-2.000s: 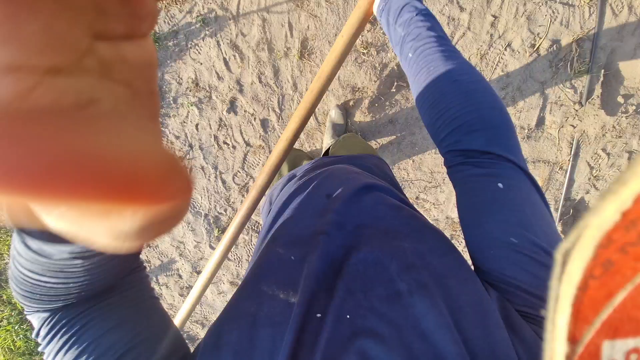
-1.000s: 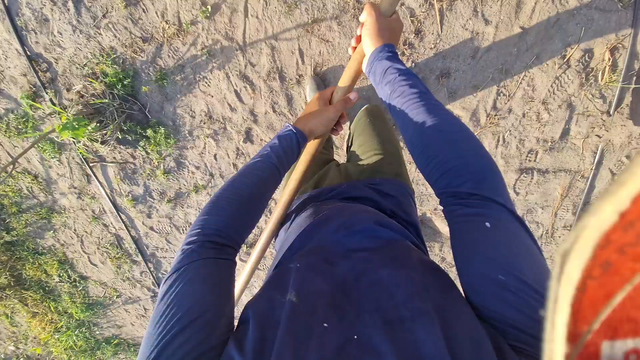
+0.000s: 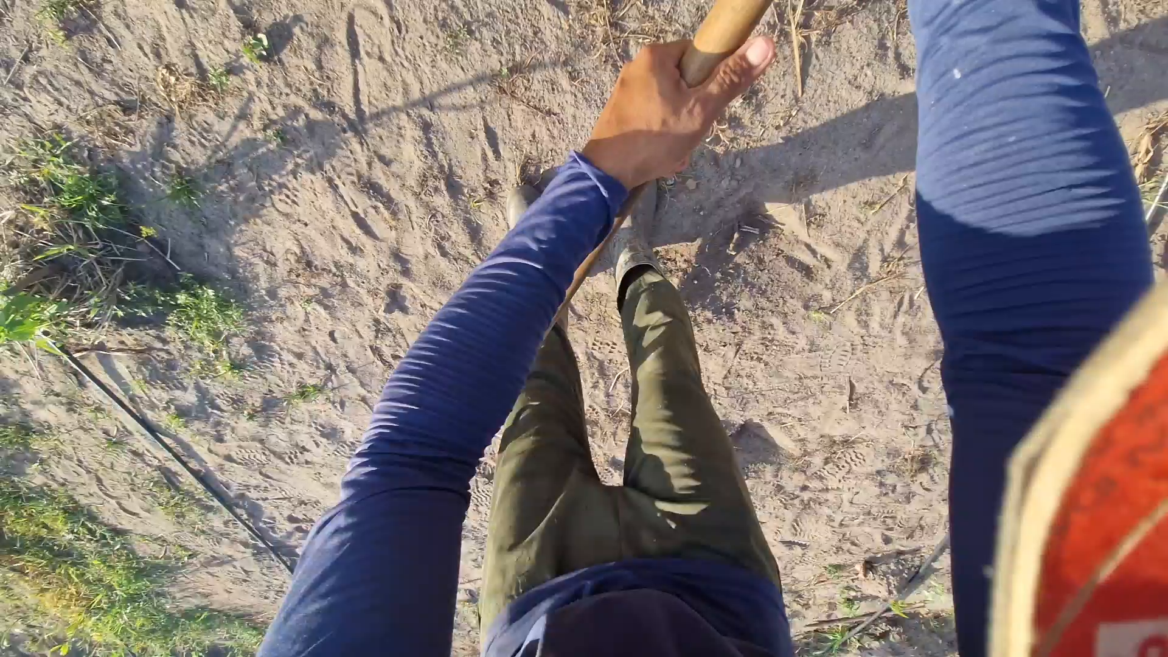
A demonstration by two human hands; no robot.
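My left hand (image 3: 662,109) is closed around a long wooden handle (image 3: 725,32) near the top centre of the head view. Below that hand the handle runs down behind my wrist and forearm toward my feet, and it leaves the top edge of the view above. Both ends of it are hidden or out of sight. The right arm, in a blue sleeve (image 3: 1027,210), reaches up past the top edge, so the right hand does not show.
Sandy soil (image 3: 821,401) with tracks lies around my boots (image 3: 634,246). A thin black hose or line (image 3: 164,443) crosses the ground at left, beside weeds (image 3: 205,319) and grass (image 3: 82,566). A blurred red object with a pale edge (image 3: 1045,474) covers the lower right corner.
Two seconds ago a blurred hand was close to the camera at upper left. One second ago both hands were on the handle in view; since then the right hand has passed out of the top.
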